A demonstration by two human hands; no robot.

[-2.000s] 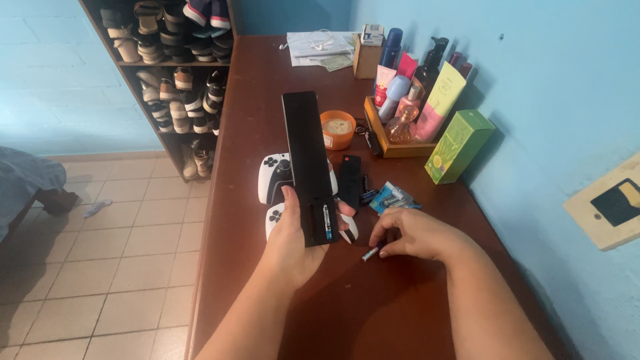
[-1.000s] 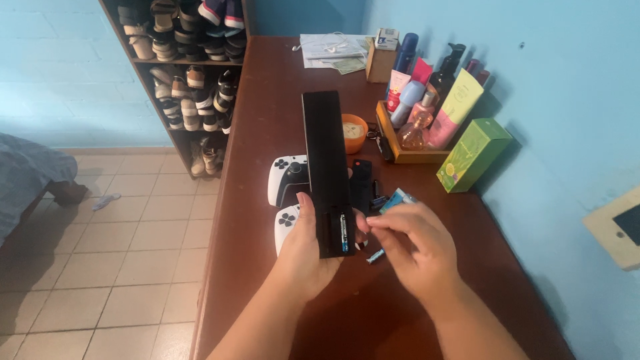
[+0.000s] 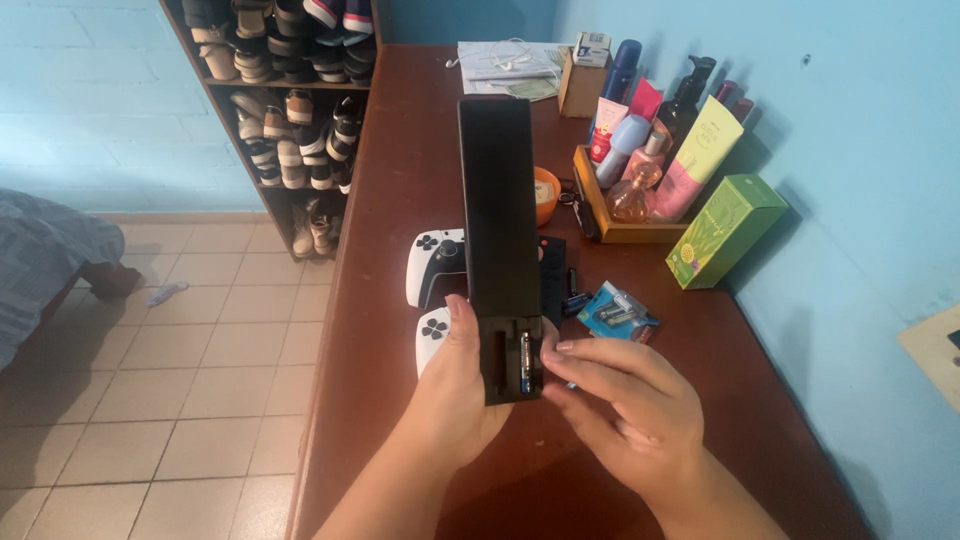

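Note:
My left hand (image 3: 457, 382) grips a long black remote control (image 3: 501, 210), its back towards me, near its lower end. The battery compartment there is uncovered: one battery (image 3: 526, 361) sits in the right slot, and the left slot looks bare. My right hand (image 3: 630, 405) is beside the remote's lower right edge, fingertips close to that battery; whether they touch it or hold anything cannot be told. Behind the remote lie two white game controllers (image 3: 420, 277), partly hidden. To its right are a dark keypad device (image 3: 553, 274), loose batteries (image 3: 576, 303) and a blue battery blister pack (image 3: 616, 313).
On the brown wooden table (image 3: 405, 150) stand a wooden tray (image 3: 645, 234) of bottles and tubes, a green box (image 3: 724, 232) and an orange cup (image 3: 546, 196). Papers with earphones (image 3: 510, 67) lie at the far end. A shoe rack (image 3: 289, 86) stands left; a wall runs along the right.
My right hand, lower on the right by a small battery two seconds ago, has come up to the remote's battery compartment. My left hand keeps its grip on the remote.

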